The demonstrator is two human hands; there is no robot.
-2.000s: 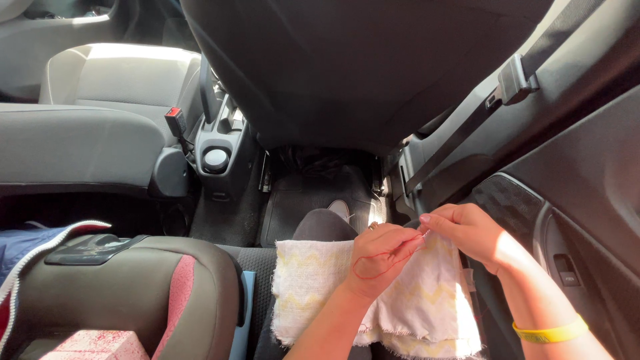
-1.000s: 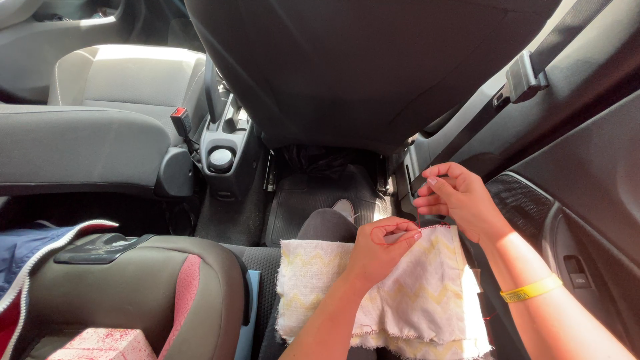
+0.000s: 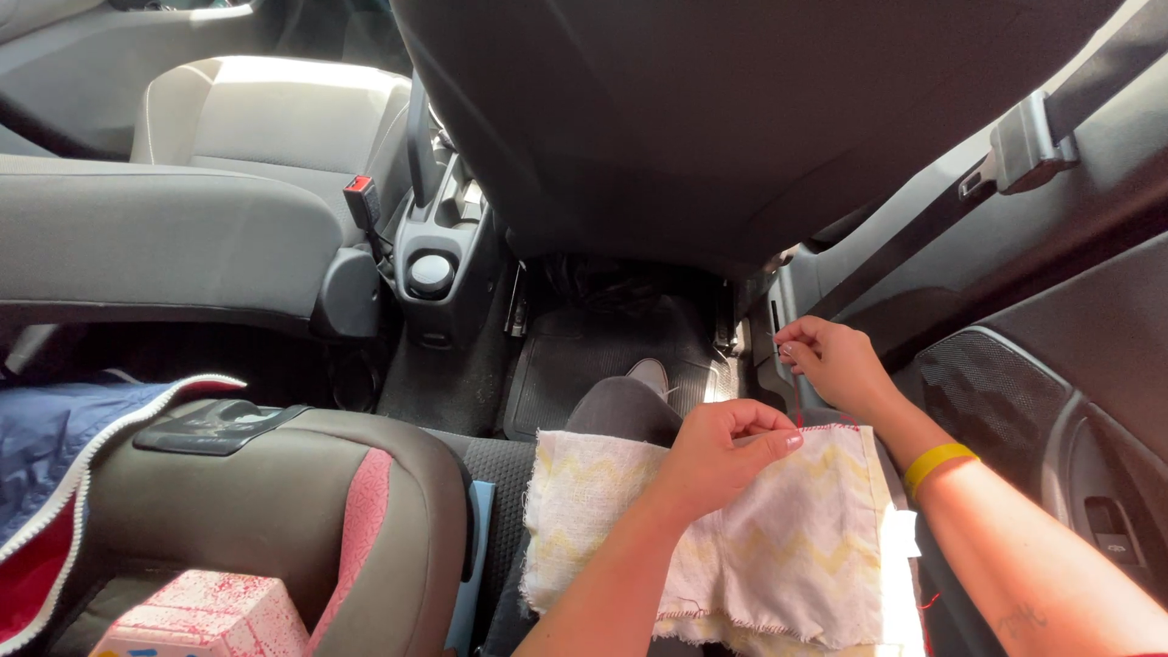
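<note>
A white cloth with yellow zigzags (image 3: 803,538) lies across the person's lap, its edges frayed. My left hand (image 3: 730,452) pinches the cloth's top edge between thumb and fingers. Red stitches (image 3: 830,426) run along that edge, just right of these fingertips. Above and to the right, my right hand (image 3: 830,360) has its fingertips pinched on a thin, needle-like item, too small to make out fully. Red thread (image 3: 797,401) runs from near those fingertips down to the cloth's edge. A yellow wristband (image 3: 940,467) is on the right wrist.
A front seat back (image 3: 712,119) stands close ahead. The car door (image 3: 1077,383) and a seat belt (image 3: 912,237) are at the right. At the left are a child car seat (image 3: 301,511), a pink-and-white box (image 3: 214,616) and a blue jacket (image 3: 73,447).
My right hand was close to my left at first and has moved apart from it. Red thread now shows stretched between right fingertips and cloth. My left hand stays at the cloth's top edge.
</note>
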